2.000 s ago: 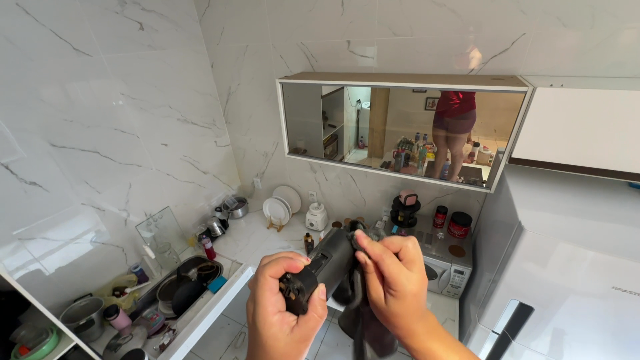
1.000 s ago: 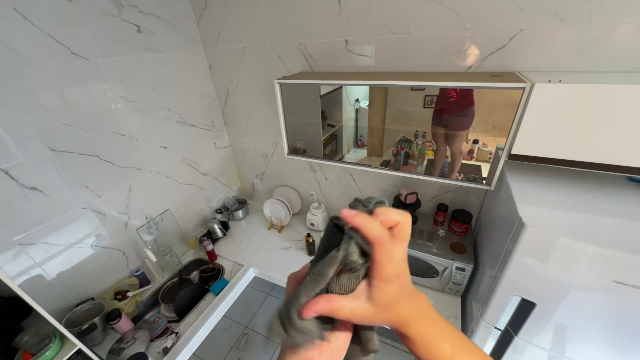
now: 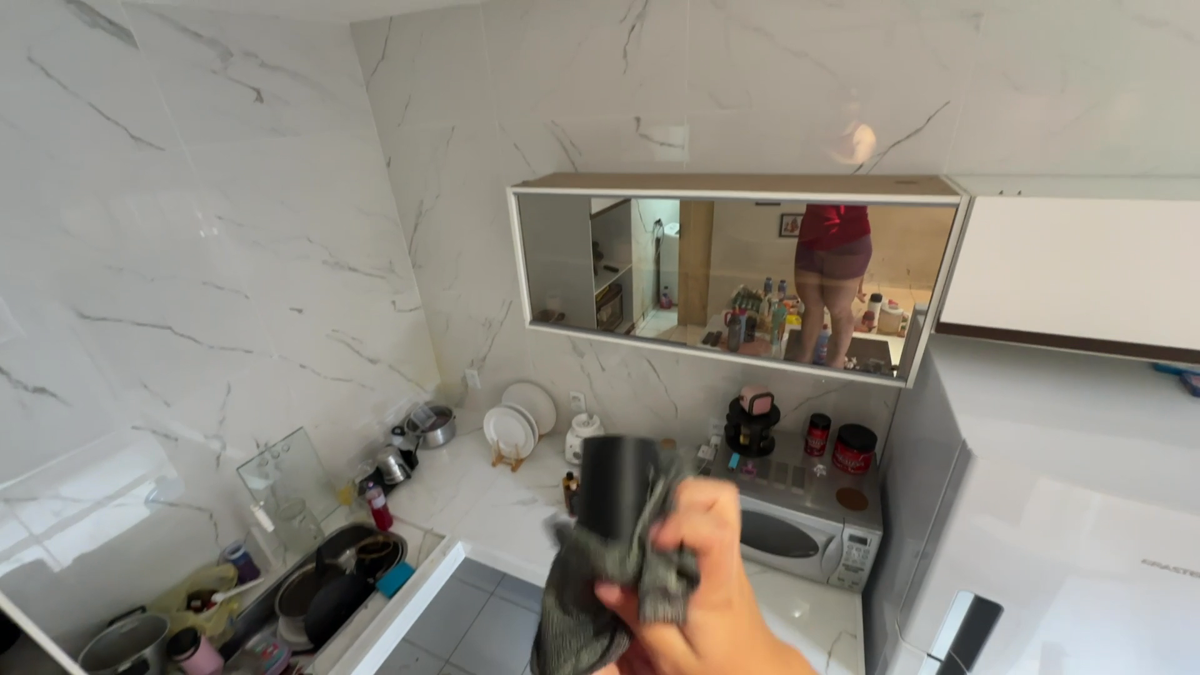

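A black cylindrical object stands upright at the lower middle, blurred, with its lower part wrapped in a dark grey cloth. Around the cloth and the cylinder's side curl the fingers of my right hand. My left hand is almost wholly hidden beneath the cloth; only a bit of skin shows at the bottom edge, and its grip cannot be made out.
A mirrored wall cabinet hangs ahead, reflecting a person's legs. Below stand a microwave, a white plate in a rack and a white appliance. A sink with pans lies lower left, a refrigerator at right.
Two seconds ago both hands held the black object bare; the cloth came into view after that. Since one second ago, the cylinder has come to stand more exposed above the cloth. The view has tilted up.
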